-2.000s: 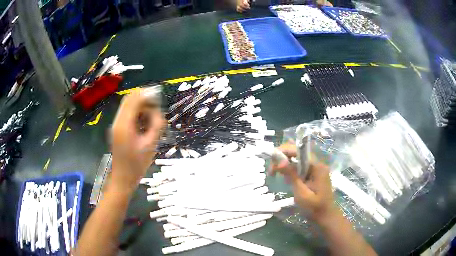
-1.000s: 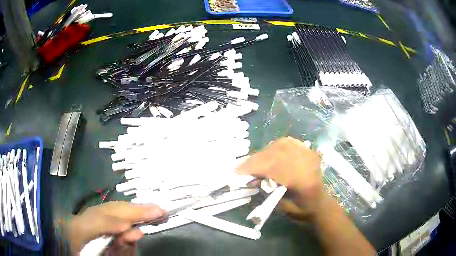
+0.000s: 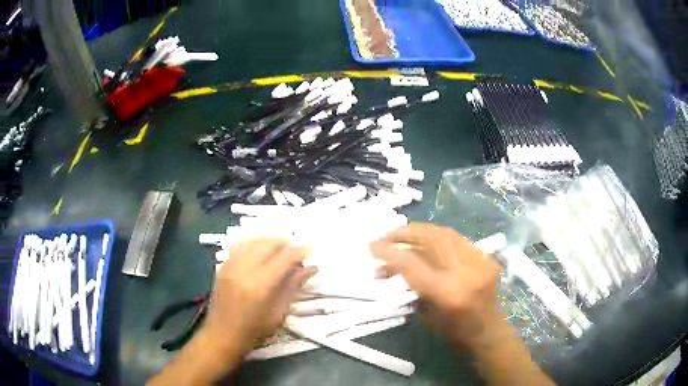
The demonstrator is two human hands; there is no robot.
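A bright pile of assembled white rods (image 3: 324, 234) lies in front of me, side by side, a few askew at its near edge. My left hand (image 3: 260, 290) is over the left part of the pile with fingers bent. My right hand (image 3: 445, 271) is over the right part, and a white rod end (image 3: 492, 243) shows just beyond its back. Glare and the fingers hide what either hand touches or holds. A loose heap of black inner assemblies (image 3: 302, 151) with white ends lies just behind the pile.
Clear bag (image 3: 603, 234) of white sleeves at right; stacked black inner parts (image 3: 520, 121) behind it. Metal block (image 3: 149, 234), small blue tray (image 3: 105, 294) of rods and pliers (image 3: 181, 317) at left. Red holder (image 3: 145, 92) by the metal post (image 3: 72, 68). Blue tray (image 3: 445, 45) at the back.
My left hand has moved right from the pile's near left corner onto the pile. The sleeve seen at my right hand no longer shows there. The pliers are now uncovered.
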